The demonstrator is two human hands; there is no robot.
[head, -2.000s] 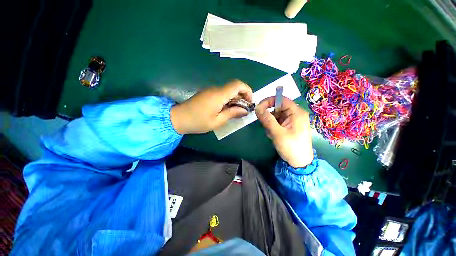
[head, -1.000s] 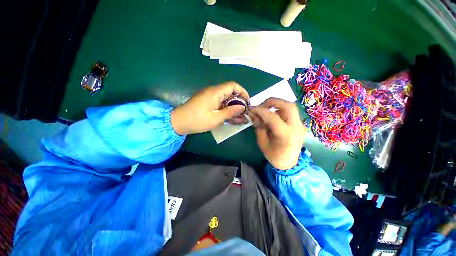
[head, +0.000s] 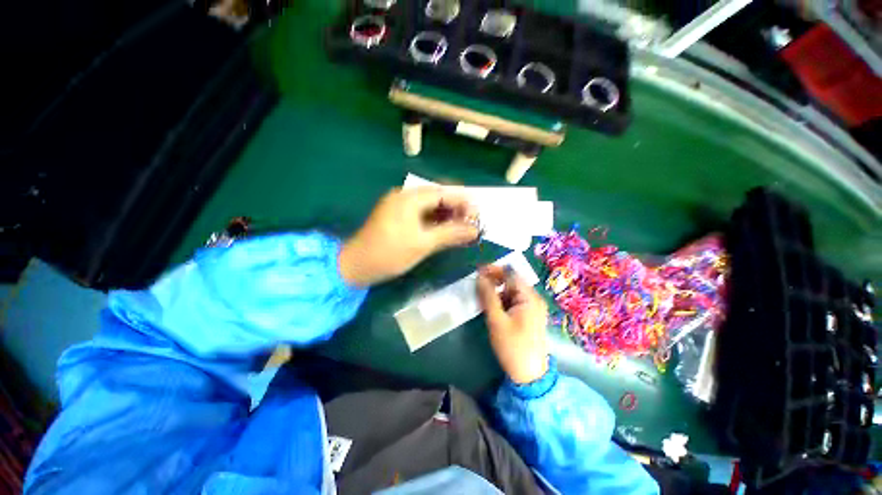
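Observation:
My left hand [head: 406,234] is raised over the fanned white strips [head: 513,205], fingers curled around a small dark round unit [head: 449,210], blurred and mostly covered by the fingers. My right hand [head: 515,324] is lower and to the right, fingertips bent down at a single white strip [head: 435,314] that lies slanted on the green top. Whether the fingertips hold anything is too blurred to tell. The two hands are apart.
A black tray [head: 571,48] of round silver-rimmed units stands behind on a tan stand [head: 484,116]. A tangled rubber band heap [head: 619,300] with a clear bag [head: 692,363] lies right. Black compartment trays [head: 793,338] stand far right, dark stacked trays [head: 116,126] left.
The view has tipped up, bringing the raised tray and right-hand trays into sight. My hands, together at the unit before, have separated: left toward the fanned strips, right over the single strip.

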